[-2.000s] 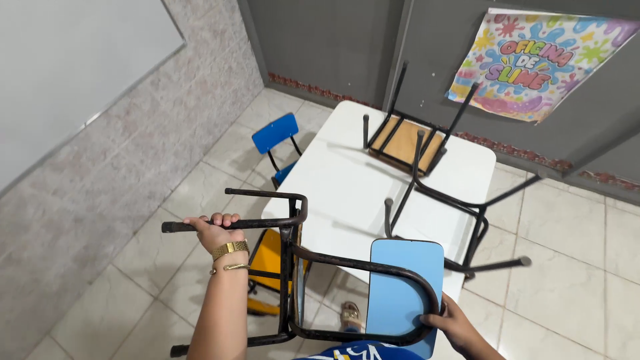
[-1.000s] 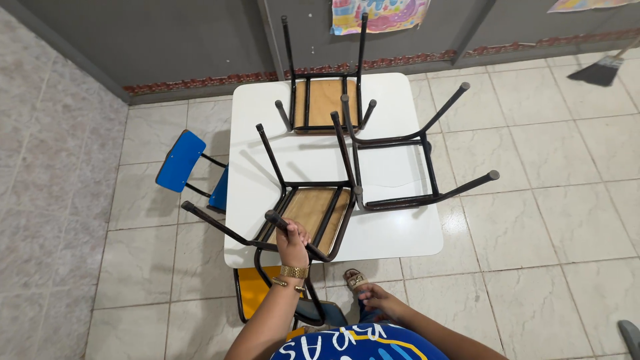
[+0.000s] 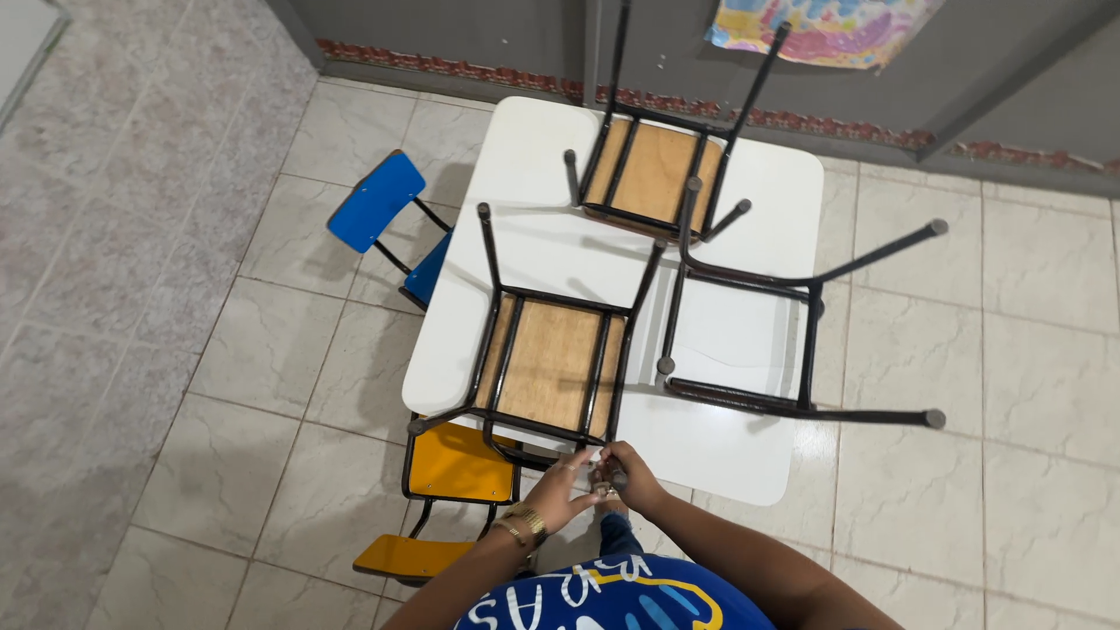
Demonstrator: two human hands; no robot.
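An upturned chair with a wooden seat [image 3: 556,363] and black metal frame rests on the near left part of the white table [image 3: 700,442], its legs pointing up. My left hand [image 3: 560,494], with a gold watch and bracelet at the wrist, is at the chair's near edge, fingers spread. Beside it my right hand [image 3: 632,477] is closed around the chair's near right leg. Farther back lies another upturned wooden-seated chair [image 3: 656,175]. To the right, an upturned black chair frame [image 3: 744,398] rests on the tabletop; the white surface shows inside it.
A blue chair [image 3: 376,201] stands at the table's left side. A yellow chair [image 3: 462,464] is at the near left, partly under the table. A grey wall with a colourful poster [image 3: 818,31] runs behind. Pale tiles cover the floor [image 3: 910,490].
The chair held in both hands two seconds ago now lies upturned on the table. My right hand, off the chair one second ago, has moved to its near right leg.
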